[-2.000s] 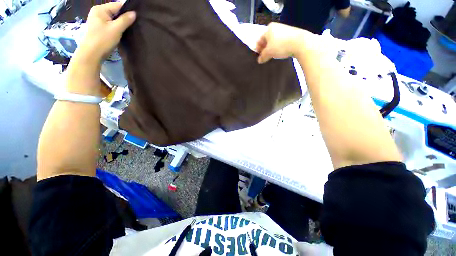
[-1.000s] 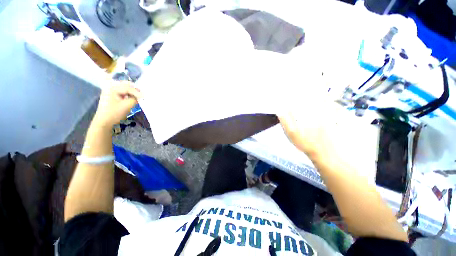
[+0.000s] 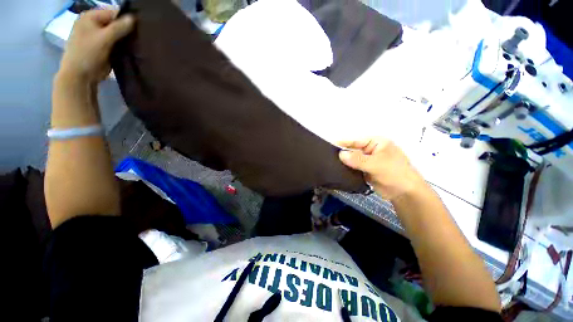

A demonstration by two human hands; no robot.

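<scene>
A dark brown panel (image 3: 213, 107) hangs between my two hands over the table's front edge. My left hand (image 3: 97, 41) is raised at the upper left and pinches one corner. My right hand (image 3: 377, 165) pinches the other end near the table's front edge. A bright white piece (image 3: 276, 38) lies behind the brown panel; where it ends against the white table is hard to tell. Another dark panel (image 3: 361, 41) lies at the back. The sewing machine head (image 3: 502, 82), white with a blue stripe, stands right of my right hand.
A smartphone (image 3: 502, 201) with a dark screen lies right of my right hand. Brown and white strips (image 3: 524, 233) hang beside it. A ruled strip (image 3: 377, 207) runs along the table's front edge. Blue material (image 3: 179, 195) and dark fabric (image 3: 22, 214) lie below at left.
The white side faced me a second ago; now the brown side does. My left hand has moved up and left. The view has shifted a little.
</scene>
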